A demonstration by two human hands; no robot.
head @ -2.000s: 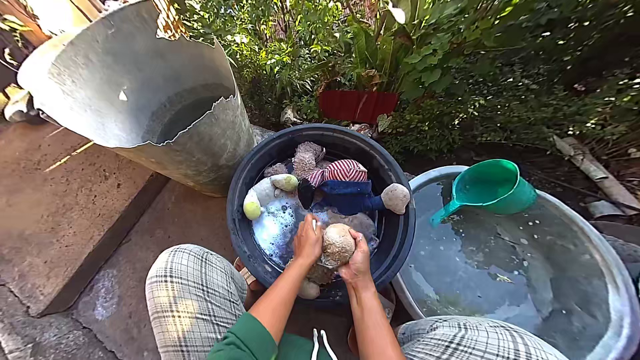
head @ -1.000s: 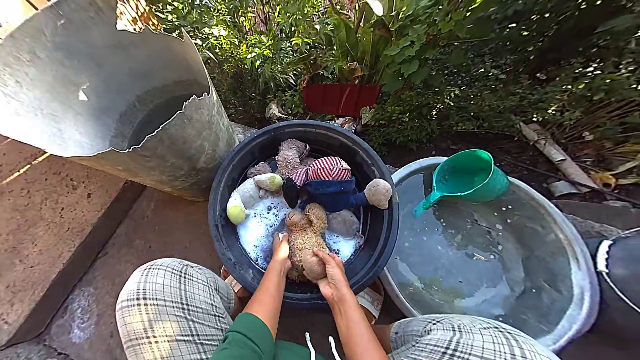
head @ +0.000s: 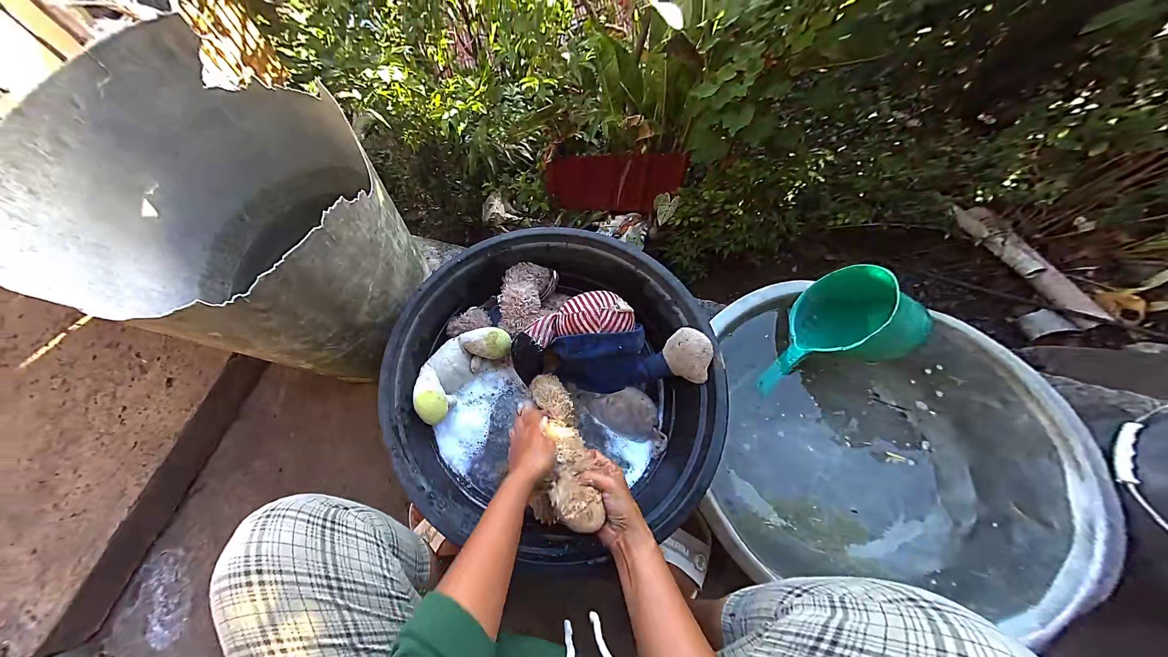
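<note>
A wet tan plush toy point(head: 570, 456) is gripped between my left hand point(head: 531, 444) and my right hand point(head: 613, 497), low in a black plastic tub point(head: 401, 392) of sudsy water point(head: 470, 424). My left hand holds its upper left side, my right hand its lower right end. Beyond them lie a plush piece in red-and-white stripes point(head: 593, 313) and dark blue cloth point(head: 598, 360), with a round tan end point(head: 687, 355) against the tub's right wall. A white plush with yellow-green ends point(head: 447, 367) rests at the left, a pinkish fuzzy plush point(head: 525, 297) at the back, a grey one point(head: 625, 412) at the right.
Right of the tub stands a wide metal basin point(head: 1090, 511) of water, with a green plastic dipper point(head: 858, 315) at its far rim. A torn sheet-metal drum point(head: 365, 283) stands at the left beside a concrete step point(head: 100, 456). A dark bucket point(head: 1136, 538) is at the right edge.
Both hands have kept hold of the tan plush; it has turned in them and now lies stretched at a slant, where one second ago it was more upright. The other toys have stayed put.
</note>
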